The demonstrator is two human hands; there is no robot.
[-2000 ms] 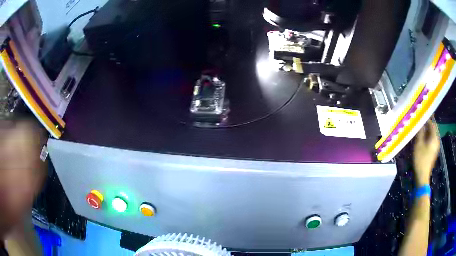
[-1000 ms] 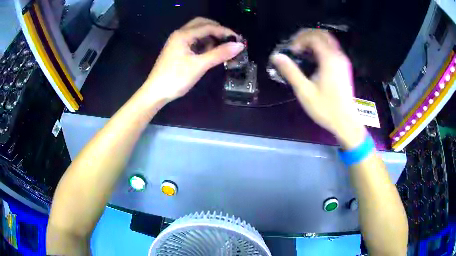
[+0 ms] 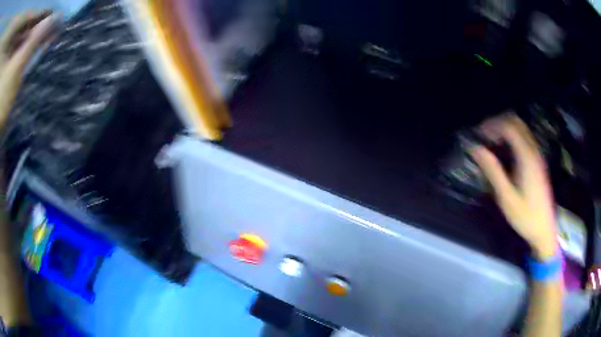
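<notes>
The picture is strongly blurred. My right hand (image 3: 517,174) is over the black table at the right, thumb and fingers bent around or just above a clear, shiny block (image 3: 464,164), which looks like the fixture. Whether a module is between the fingers cannot be told. My left hand (image 3: 29,39) is small and blurred at the upper left edge, above the far end of the left black tray (image 3: 85,72). Its fingers are bent, and whether they hold a part cannot be told.
The yellow-and-black post (image 3: 181,72) stands between the tray and the table. The grey front panel carries a red emergency stop (image 3: 248,249), a white button (image 3: 290,266) and an orange button (image 3: 337,285). A blue stool or box (image 3: 69,253) is lower left.
The view has swung left. My left hand has left the fixture area and moved out over the left tray. My right hand has moved to the fixture. The white button no longer looks green.
</notes>
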